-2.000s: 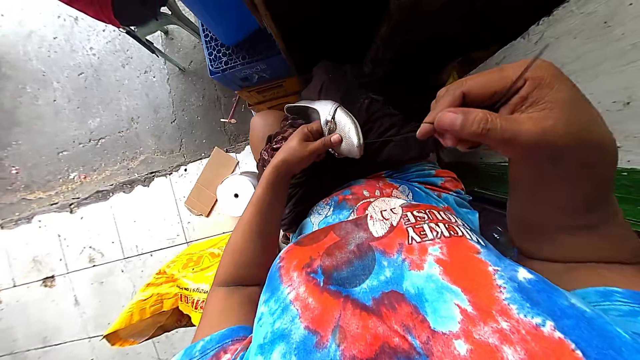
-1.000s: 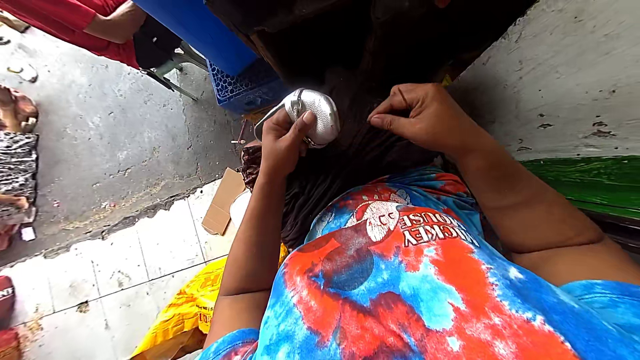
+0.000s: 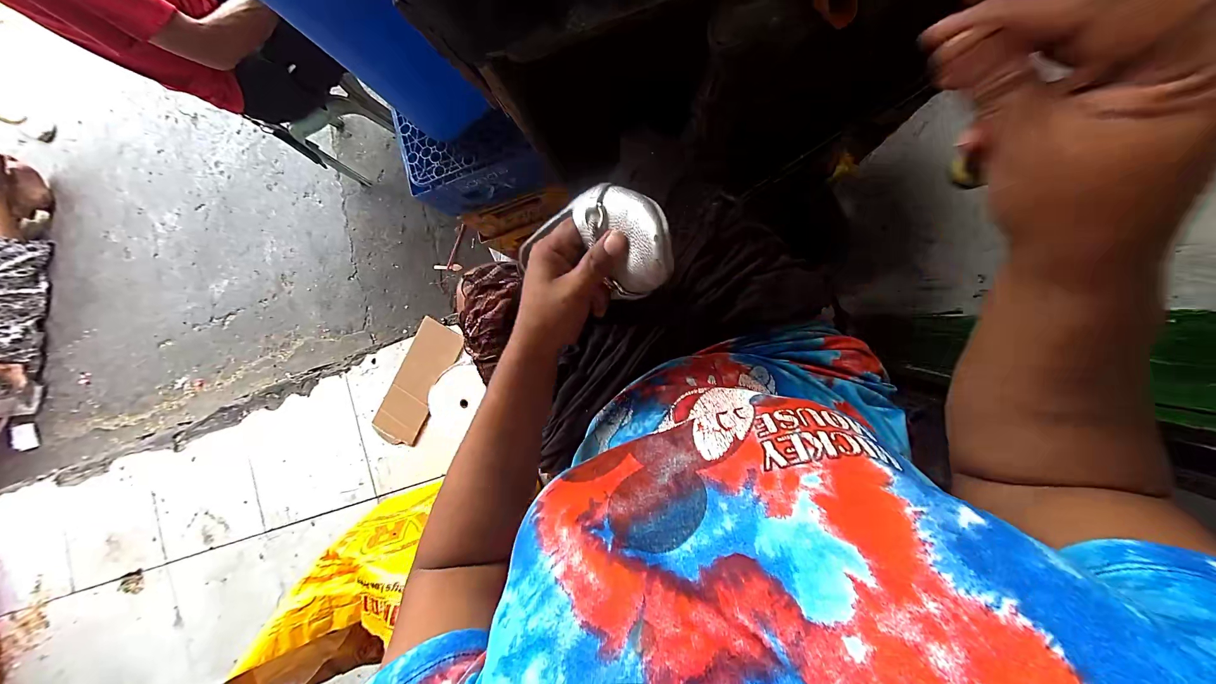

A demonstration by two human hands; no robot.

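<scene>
A silver textured shoe upper (image 3: 638,237), rounded at the toe end and with a small fitting on top, is held over my lap. My left hand (image 3: 570,275) grips it, thumb on its near side and fingers partly hidden behind it. High at the upper right is my right hand (image 3: 1073,104), blurred, fingers bent, far from the silver piece. Whether it pinches a thread or a tool does not show. Dark gathered cloth (image 3: 693,275) covers my lap beneath the silver piece.
Beyond my left hand stand a blue plastic crate (image 3: 456,166) and a blue container (image 3: 408,57). Cardboard (image 3: 418,380) lies on the tiled floor, near a yellow printed sack (image 3: 351,579). A person in red (image 3: 123,47) is at the upper left, beside a chair. A green-painted edge (image 3: 1183,370) is at right.
My right hand has moved from near the silver piece, one second ago, out to the upper right. My left hand still holds the silver piece, which is turned differently from two seconds ago.
</scene>
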